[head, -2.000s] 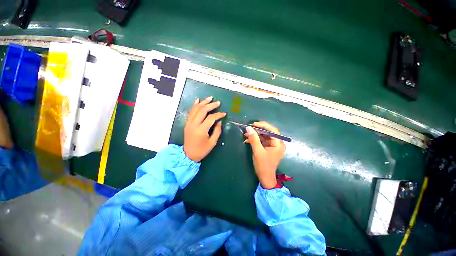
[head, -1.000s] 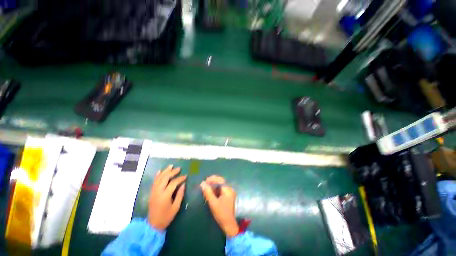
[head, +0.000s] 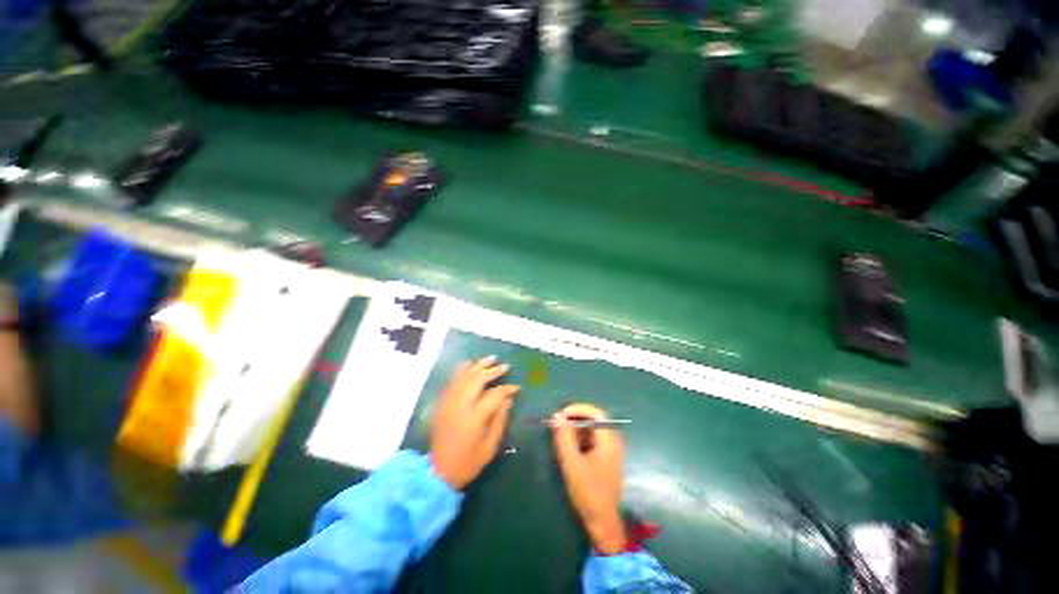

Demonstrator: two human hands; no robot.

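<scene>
My right hand (head: 592, 464) holds the tweezers (head: 595, 421), a thin tool that points left over the green bench mat (head: 685, 511). My left hand (head: 470, 424) rests on the mat to the left of the tweezer tip, palm down, with its fingers slightly apart and nothing visible in it. To its left lies a white release liner sheet (head: 366, 406) with two black die-cut stickers (head: 403, 339) near its upper end. The image is blurred, and I cannot tell if anything is at the tweezer tip.
Left are the sticker sheet stack (head: 261, 371), amber tape (head: 174, 395) and a blue parts bin (head: 107, 288). Phones on black pads (head: 391, 197) (head: 871, 308) lie on the far belt. Black trays (head: 360, 52) stand beyond. Another person's arm (head: 16, 371) shows at far left.
The view swung up to the belt and then partly back down and left. The tweezers show as a thin line again. Both hands remain low over the mat, side by side.
</scene>
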